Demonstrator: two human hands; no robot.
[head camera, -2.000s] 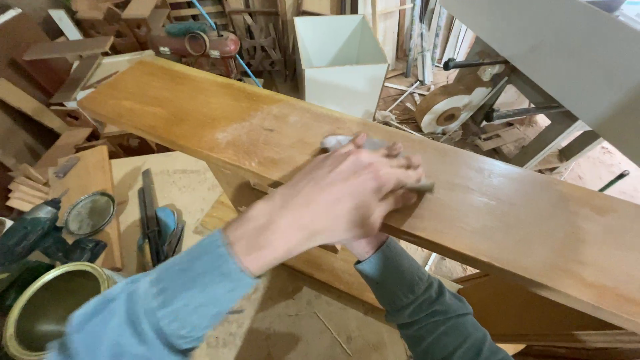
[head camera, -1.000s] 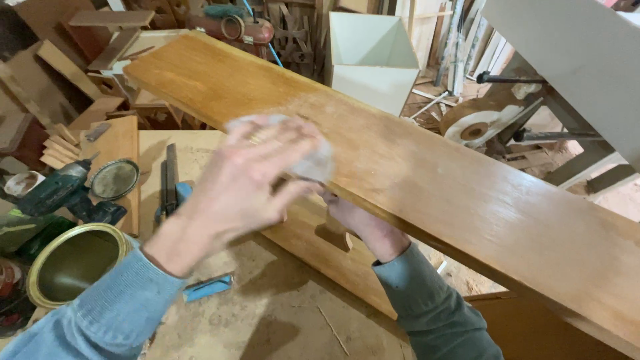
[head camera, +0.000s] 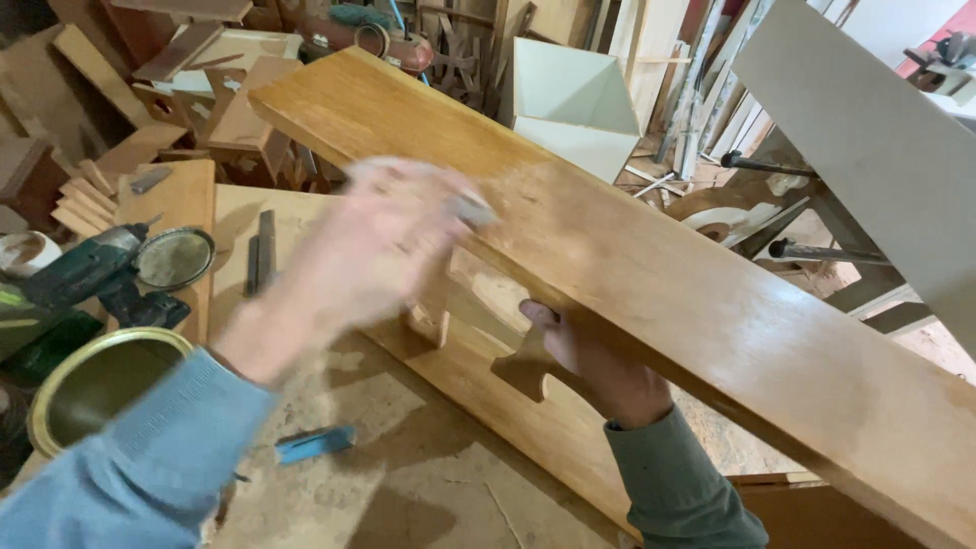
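Note:
A long varnished wooden board (head camera: 625, 252) runs diagonally from upper left to lower right, its surface glossy toward the right. My left hand (head camera: 396, 236), blurred, is over the board's near edge toward its left end and holds a whitish cloth or pad (head camera: 474, 207). Under the near edge, my right hand (head camera: 595, 358) grips the board from below, thumb at the edge; its other fingers are mostly hidden. A lower wooden board (head camera: 488, 404) lies beneath, joined by a short upright (head camera: 431, 305), with a curved wooden bracket (head camera: 526, 366) beside my right hand.
Left on the worktable (head camera: 320, 503) are an open can (head camera: 110, 389), a round lid (head camera: 175, 258), a cordless drill (head camera: 88, 263), dark metal tools (head camera: 261, 248) and a blue object (head camera: 315, 444). A white open box (head camera: 576, 99) and a grey panel (head camera: 854, 137) stand beyond the board.
My left hand has moved with the cloth from the middle of the board toward its left end and near edge. My right hand stays beneath. The view has shifted left.

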